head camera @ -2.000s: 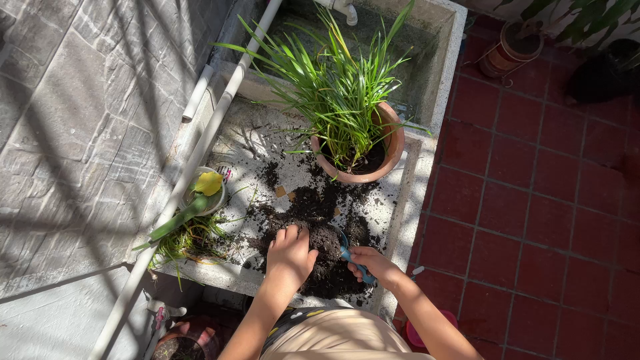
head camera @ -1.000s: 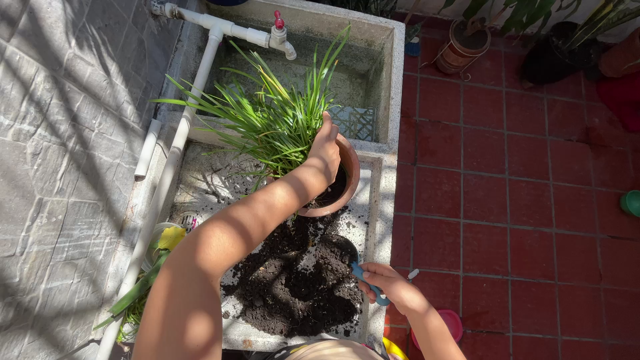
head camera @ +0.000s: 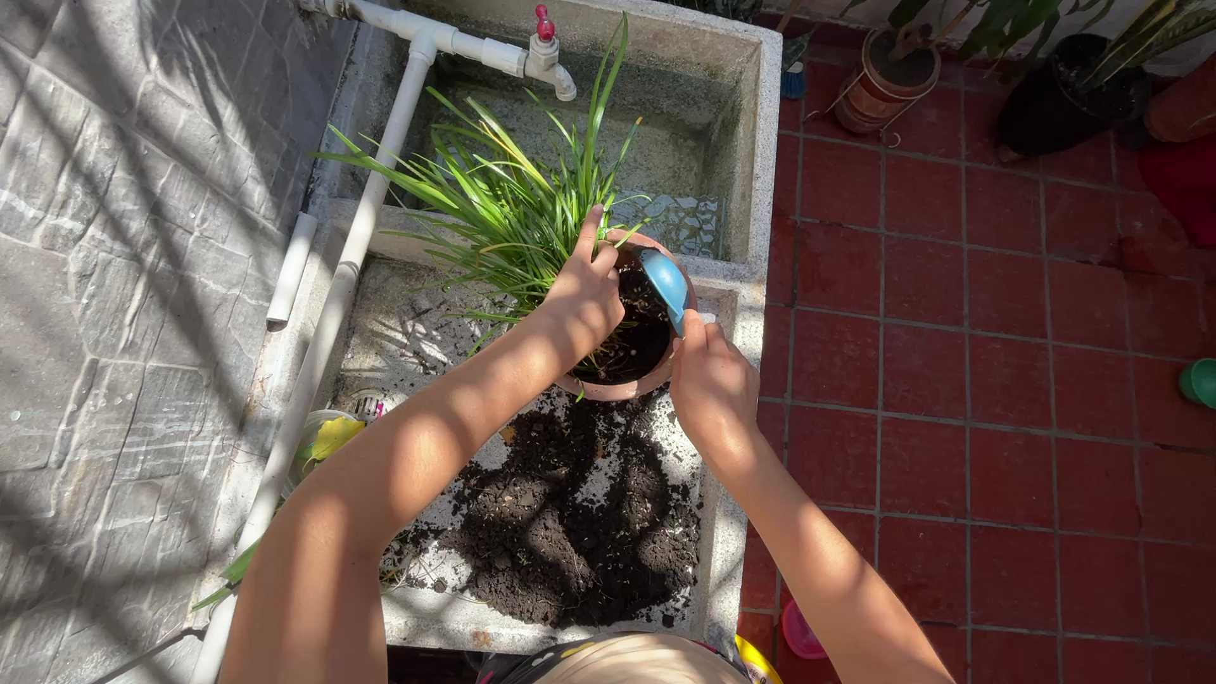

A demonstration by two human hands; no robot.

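A round terracotta pot [head camera: 619, 389] with dark soil stands on the concrete slab of a laundry sink. Long grass-like leaves [head camera: 518, 199] lean out of it to the left. My left hand [head camera: 591, 290] is at the base of the leaves, pressing them aside over the pot; whether its fingers grip any is unclear. In my right hand [head camera: 712, 375] is a blue trowel [head camera: 665, 281], its blade tilted with the rounded back up, inside the pot's right rim. Loose dark soil [head camera: 570, 532] lies heaped on the slab below the pot.
Behind the pot is the concrete basin [head camera: 708, 142] with water in it, under a tap with a red handle [head camera: 544, 27]. A white pipe [head camera: 356, 237] runs along the left. Potted plants [head camera: 879, 90] stand on the red tiles. A pink container [head camera: 803, 632] sits low near the slab.
My left hand has gone from the soil heap to the plant. My right hand has carried the trowel from the soil heap up to the pot. The leaves now lean further left.
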